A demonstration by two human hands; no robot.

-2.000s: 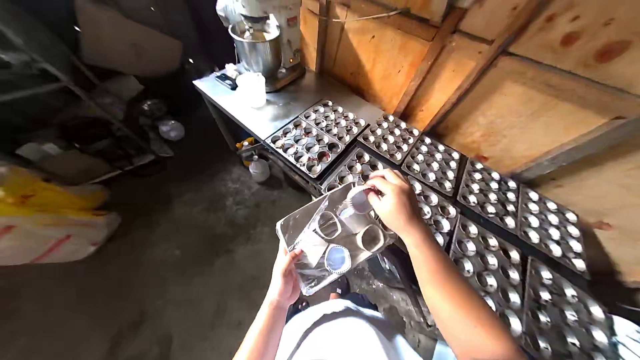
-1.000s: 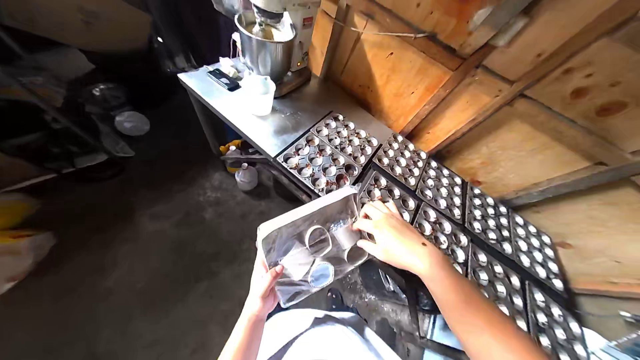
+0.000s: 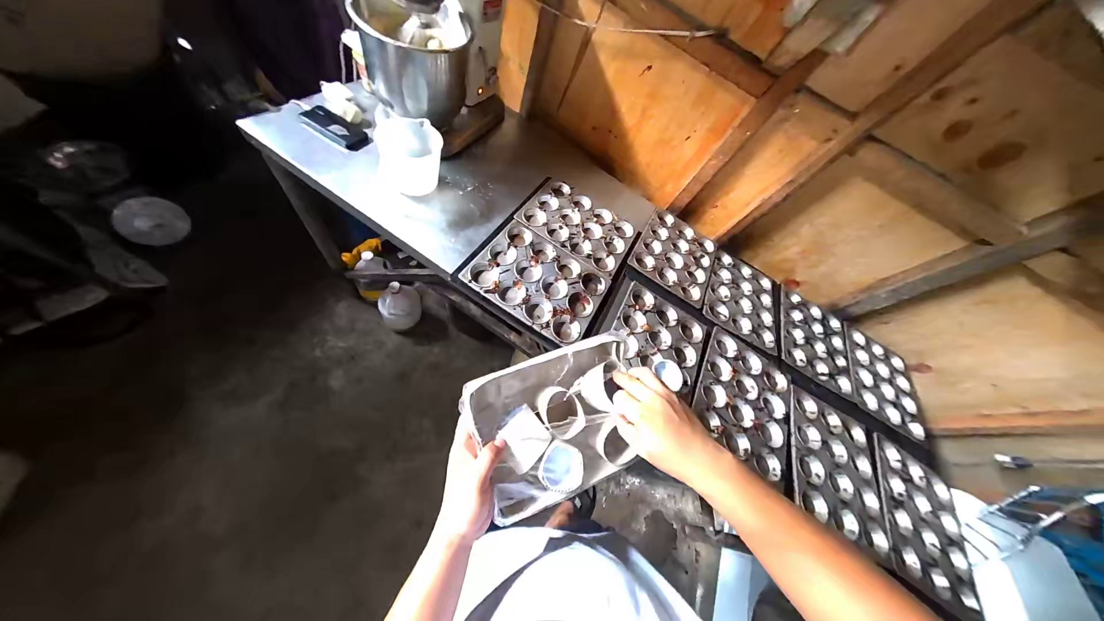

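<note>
My left hand grips the lower left side of a clear plastic container, which is tilted in front of me. Inside it stand several stacks of paper cupcake liners, among them a blue-white one near the bottom. My right hand reaches over the container's right side, its fingertips on a white stack of liners. Just beyond the hand, a muffin tin has a white liner in one cup. More metal muffin tins lie side by side on the table.
A steel table holds a stand mixer's bowl, a white plastic jug and a black device. Plastic bottles stand below its edge. A plywood wall rises behind the tins. A wire rack is at the right.
A white liner now shows in a cup of the muffin tin beside my right hand. My left hand still holds the container. The view has shifted.
</note>
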